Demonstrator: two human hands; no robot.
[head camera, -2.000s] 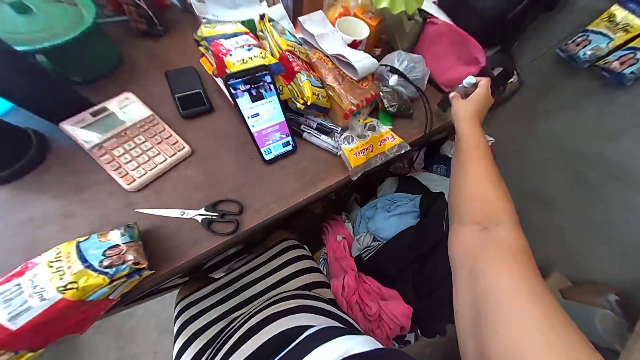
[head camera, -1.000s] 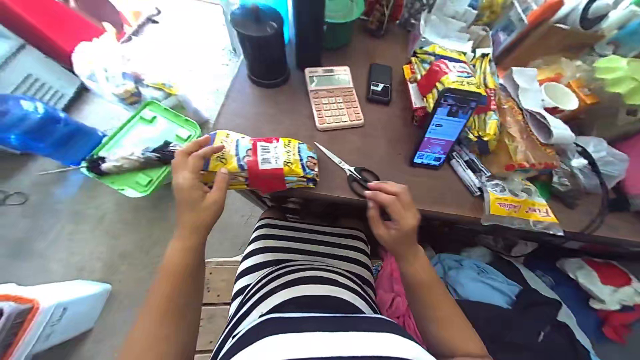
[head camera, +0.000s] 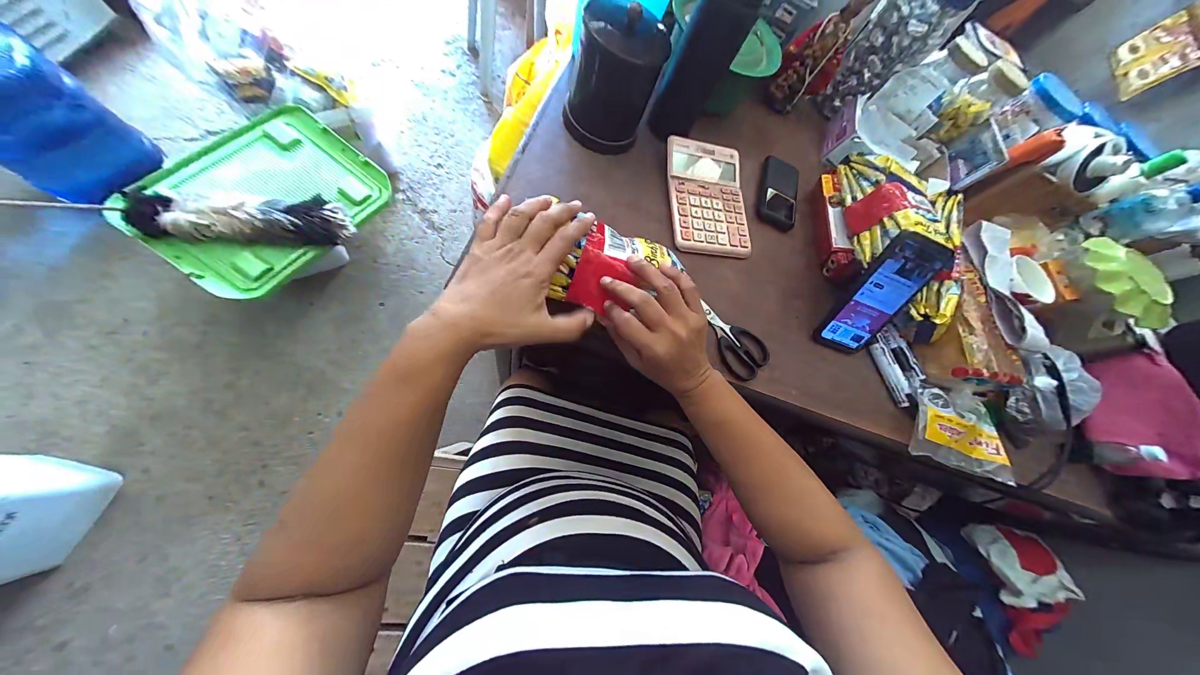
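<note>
A bundle of yellow sachets with a red band (head camera: 589, 281) lies at the near left edge of the brown table. My left hand (head camera: 516, 272) lies over its left end, fingers spread over the top and thumb along the near side. On its right part rests my right hand (head camera: 661, 323), fingers bent over the packaging. Black-handled scissors (head camera: 743, 352) lie just right of my right hand, their blades partly hidden by it. Beyond are a pink calculator (head camera: 710, 197) and a small black phone (head camera: 777, 193).
A smartphone (head camera: 881, 291) leans on yellow sachet packs (head camera: 900, 211) at the right, near pens (head camera: 895, 364) and a plastic bag (head camera: 961, 436). A black canister (head camera: 617, 80) stands at the back. On the floor at left, a feather duster (head camera: 239, 223) lies over a green lid (head camera: 267, 159).
Two seconds ago my right hand reached to the table's far right with a small item. A second ago it was at the scissors; it has since moved left onto the bundle.
</note>
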